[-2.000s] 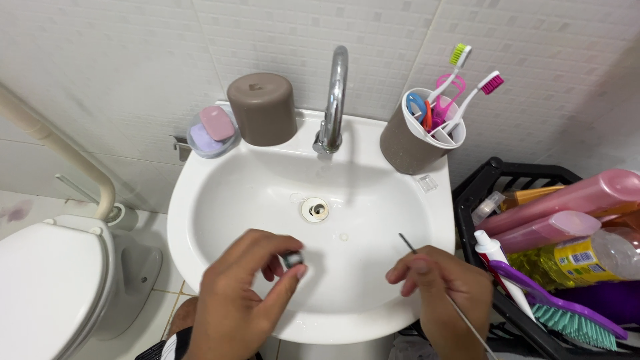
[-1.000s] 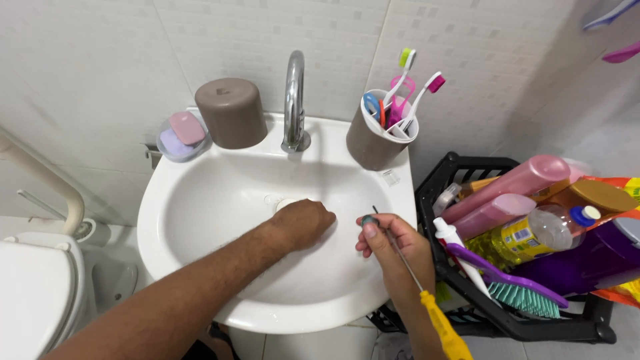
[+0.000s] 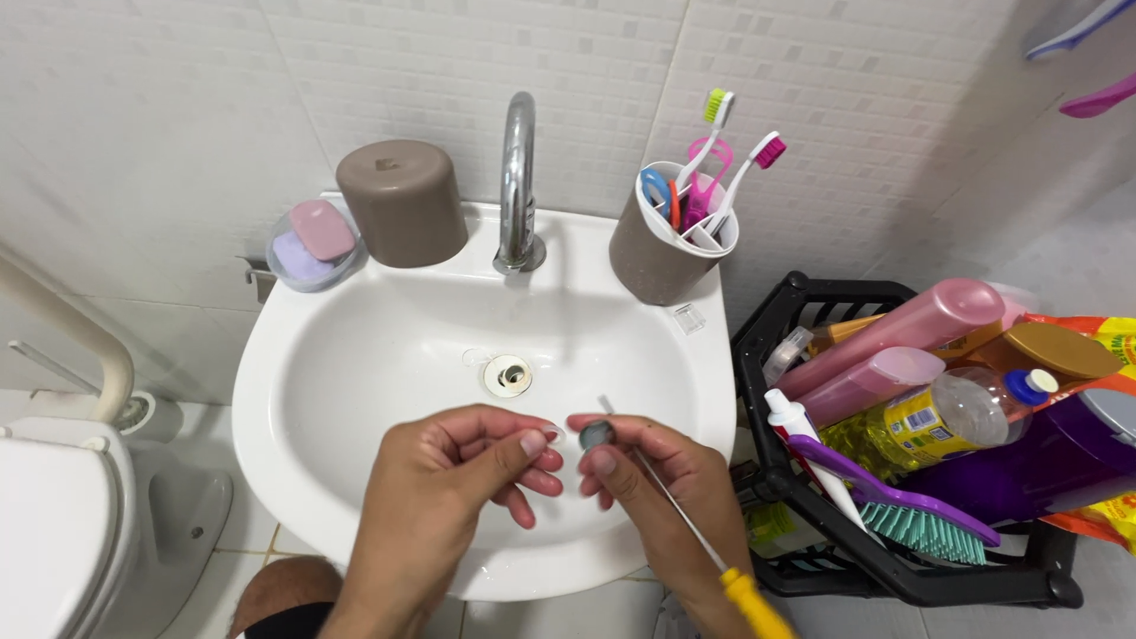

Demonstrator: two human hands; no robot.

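Observation:
Over the front of the white sink basin (image 3: 355, 426), my left hand (image 3: 470, 470) pinches a small clear ring (image 3: 555, 435) between thumb and fingertips. Close to its right, my right hand (image 3: 661, 479) grips a small dark round part (image 3: 596, 434) at its fingertips. That same hand also holds a screwdriver with a thin metal shaft (image 3: 683, 510) and a yellow handle (image 3: 754, 603), the handle toward the bottom edge. Behind both hands lies the open drain (image 3: 508, 376). A small ring-like outline, perhaps clear, shows just left of the drain.
A chrome faucet (image 3: 518, 186) rises at the back rim, between a brown lidded container (image 3: 402, 204) and a toothbrush holder (image 3: 657, 248). Two soaps sit in a dish (image 3: 311, 275) at left. A black basket (image 3: 799, 524) of bottles stands right; a toilet (image 3: 62, 497) stands left.
My left hand has come back from the basin near the drain and now holds a clear ring beside my right hand. My right hand keeps the dark part and the screwdriver.

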